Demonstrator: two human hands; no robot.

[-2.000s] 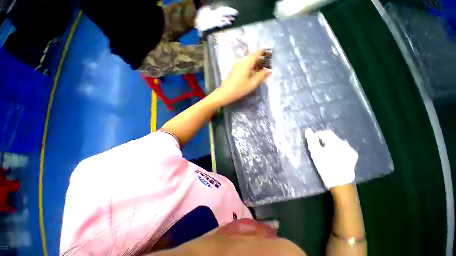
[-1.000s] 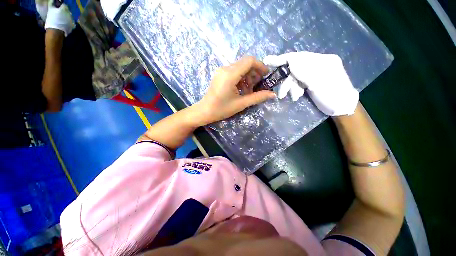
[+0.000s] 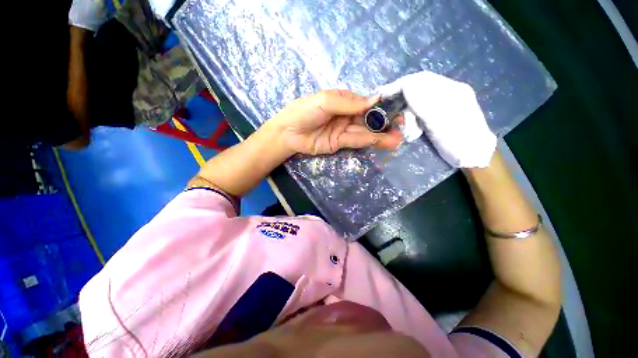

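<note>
A small dark metal cylinder (image 3: 376, 119) with a shiny silver rim is held between both hands, its round end tilted up to the camera. My left hand (image 3: 336, 124) is bare and has its fingertips around the rim end. My right hand (image 3: 451, 115), in a white knit glove, grips the far end; its fingers partly hide the cylinder. Both hands are above the plastic-wrapped tray (image 3: 280, 52), a large silver-grey rectangle with wrinkled, glossy film.
The tray lies on a dark green bench (image 3: 441, 245) with pale edge strips. A small pale clip (image 3: 391, 250) is at the bench edge near my body. A neighbouring person's arm (image 3: 78, 77), a red stool (image 3: 210, 136) and blue crates (image 3: 42, 245) are at the left.
Since two seconds ago, my hands have come together around the cylinder. Since one second ago, the cylinder has turned from side-on to showing its round end.
</note>
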